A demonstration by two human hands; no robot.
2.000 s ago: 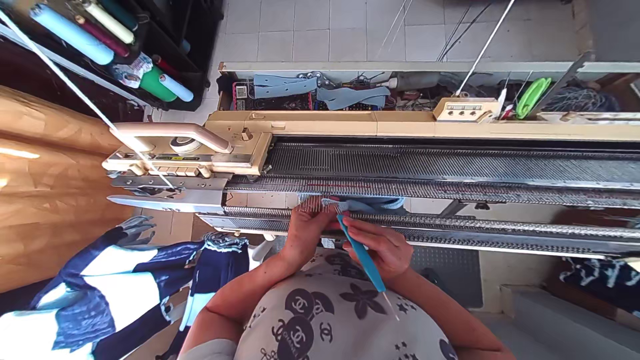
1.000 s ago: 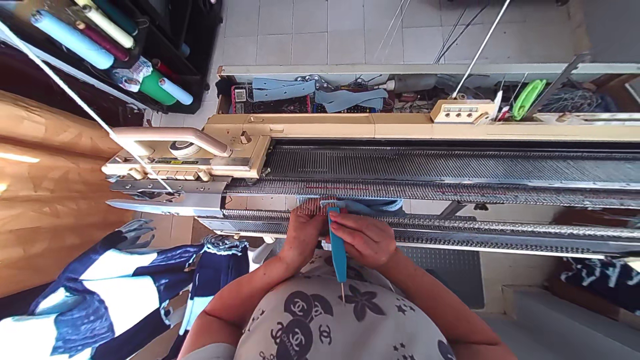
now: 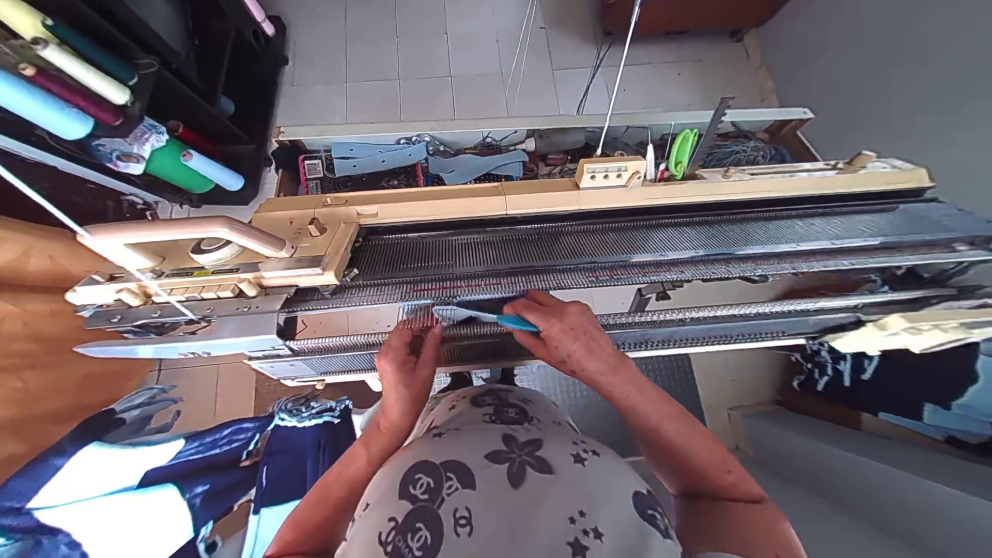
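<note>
Two long needle beds of a knitting machine [image 3: 496,252] cross the view. My left hand [image 3: 408,364] is at the gap between the beds, its fingertips at the lower edge of light blue knitted fabric [image 3: 418,312]; whether they grip it is unclear. My right hand [image 3: 562,329] is closed on the blue handle of a slim tool [image 3: 518,322], which points left, its light front part at the fabric beside my left fingertips. The exact shape of its tip cannot be told. The beige carriage [image 3: 209,252] with its handle sits at the left end of the rear bed.
A tray behind the machine [image 3: 542,122] holds light blue knitted strips [image 3: 380,157], a green clip-like item [image 3: 682,153] and tools. Yarn cones [image 3: 46,105] stand at upper left. Knitted garments [image 3: 163,480] lie at lower left. A yarn strand slants down to the carriage.
The tool has swung from pointing toward my body to lying nearly level, its light part at the fabric. My right hand has moved up and right, away from my left hand.
</note>
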